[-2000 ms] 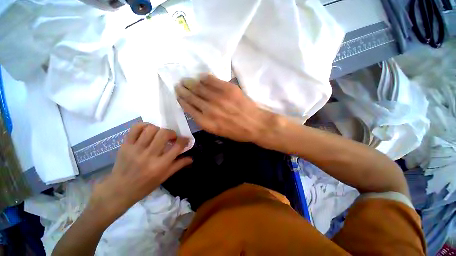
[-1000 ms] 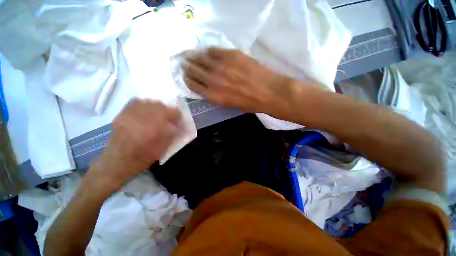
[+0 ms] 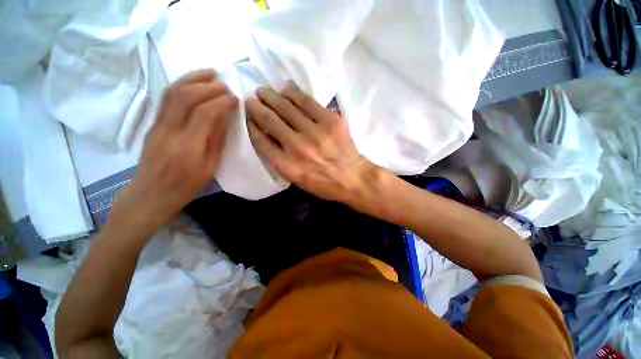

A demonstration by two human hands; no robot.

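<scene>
A large white garment panel [image 3: 415,91] lies bunched on the table, left and right of the middle. A narrower white strip [image 3: 242,165] lies between my hands, its rounded end hanging over the table's front edge. My left hand [image 3: 188,133] is slightly blurred, its bent fingers on the cloth at the strip's left side; whether it pinches the cloth cannot be told. My right hand [image 3: 306,140] lies palm down with fingers spread on the strip's right side, pressing the cloth. The machine head is out of view; only a yellow mark shows at the top edge.
A ruler strip [image 3: 523,63] runs along the table's front edge. Another white strip [image 3: 56,182] lies at left. Black-handled scissors [image 3: 613,35] are at the upper right. Layered white pieces [image 3: 555,175] hang at right. A white cloth heap [image 3: 183,294] and a blue rim [image 3: 415,263] are below.
My left hand has moved up from the strip's hanging end onto the cloth beside my right hand. My right hand has moved slightly down. The view has shifted, and the machine parts have left the top edge.
</scene>
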